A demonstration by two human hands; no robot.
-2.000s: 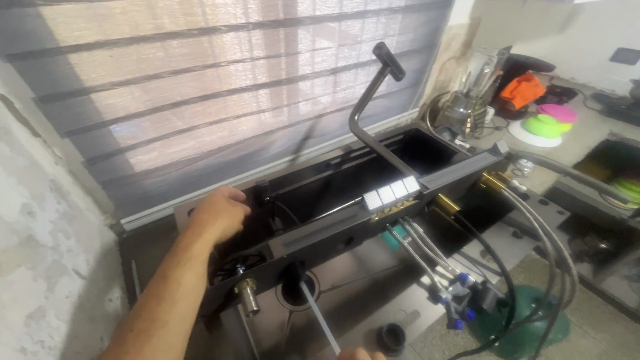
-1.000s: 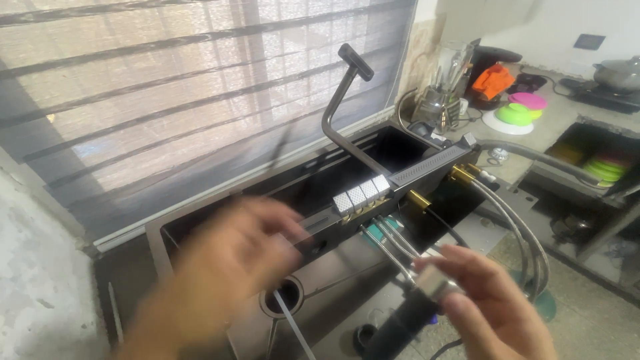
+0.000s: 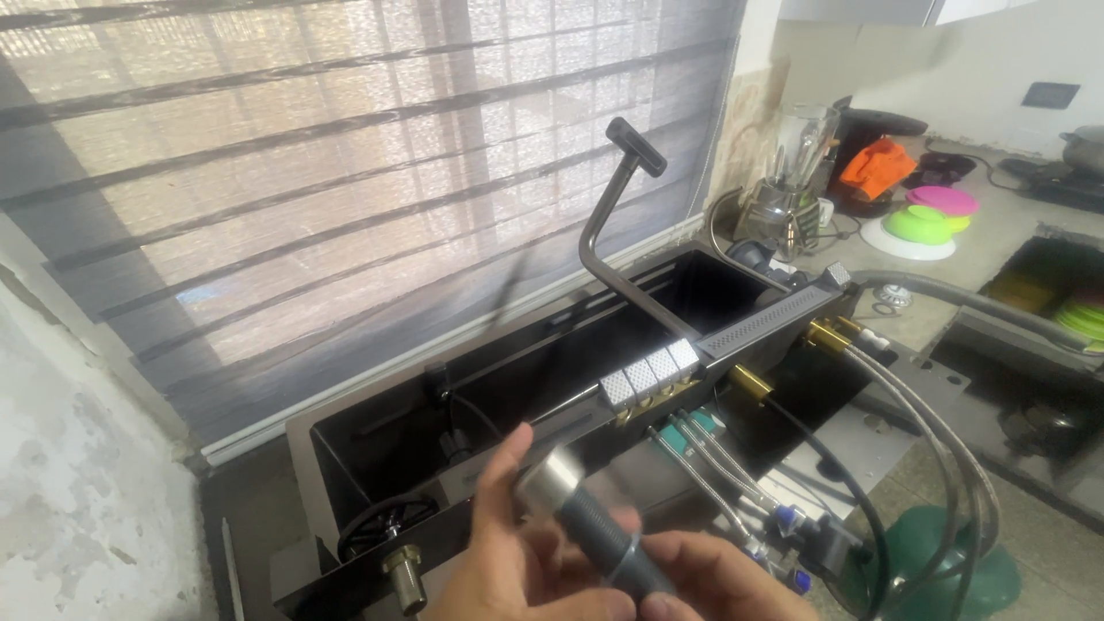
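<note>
Both hands hold one dark threaded cylindrical fitting (image 3: pixel 597 528) with a bright metal cap, tilted up to the left. My left hand (image 3: pixel 517 552) wraps its near side, index finger raised beside the blurred cap. My right hand (image 3: pixel 707 573) grips the lower end, where a thin ring sits around the thread. Behind them lies a black sink (image 3: pixel 302 483) with a dark angled faucet (image 3: pixel 595 237), a row of metallic keys (image 3: pixel 649 375) and a brass threaded fitting (image 3: pixel 404 580). Braided hoses (image 3: pixel 716 470) run from below the keys.
A green container (image 3: pixel 957 561) stands at the lower right beneath looping hoses. On the counter behind are a glass blender (image 3: pixel 793 185), an orange cloth (image 3: pixel 877 168) and a green bowl (image 3: pixel 919 224). A striped window blind (image 3: pixel 362 172) hangs behind the sink.
My left hand has left the sink's left part, where it was two seconds ago, and come to the fitting. One second ago only my right hand held the fitting, farther from the left hand.
</note>
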